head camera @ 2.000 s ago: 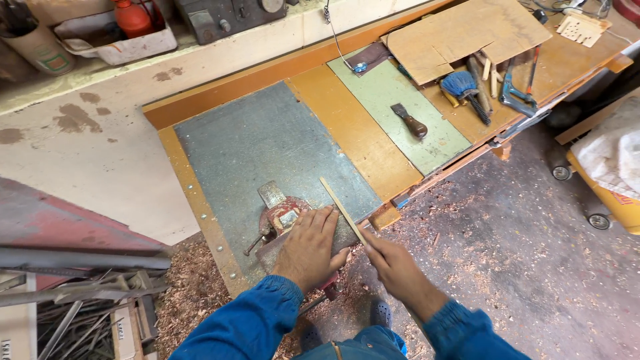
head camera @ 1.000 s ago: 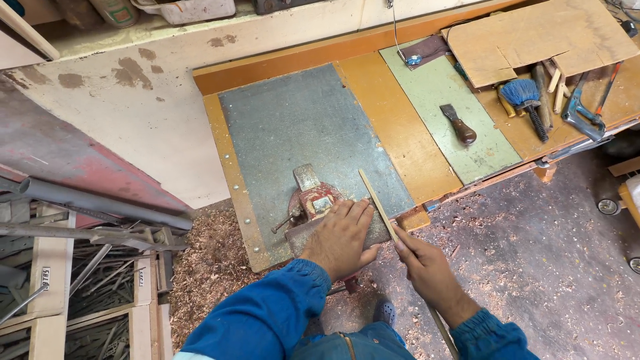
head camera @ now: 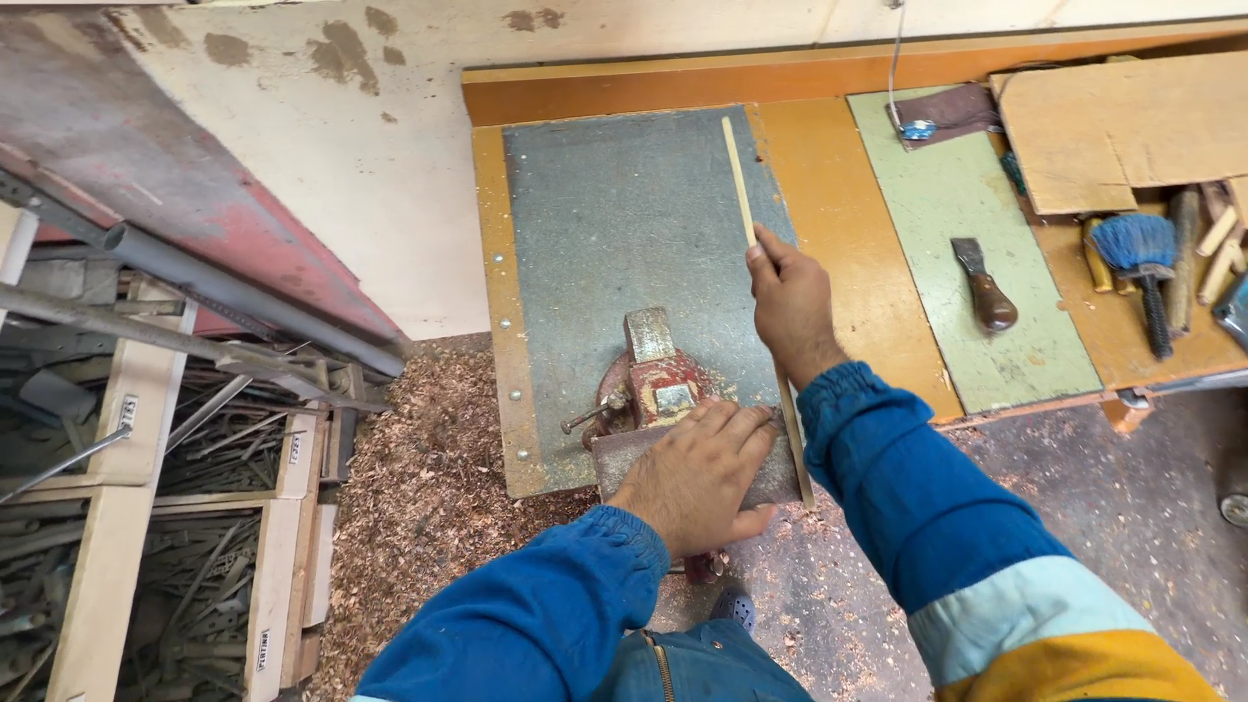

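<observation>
My right hand (head camera: 795,302) grips a long thin wooden strip (head camera: 738,180) near its middle; the strip points away from me along the bench's right part of the grey sheet. My left hand (head camera: 700,476) lies flat, palm down, on a brown, gritty-looking flat piece (head camera: 616,466) at the bench's front edge. That piece sits against the near side of a red bench vise (head camera: 673,375). The strip's near end passes by the right edge of the flat piece. What lies under my left palm is hidden.
A scraper with a wooden handle (head camera: 990,297) lies on the green sheet (head camera: 1033,341). Further right are a blue-bristled brush (head camera: 1136,244), wooden sticks and a cut board (head camera: 1131,127). Racks of metal scrap (head camera: 117,409) stand left; shavings (head camera: 419,546) cover the floor.
My right hand has moved forward, away from me, with the strip in it. My left hand stays on the flat piece. The view has shifted left.
</observation>
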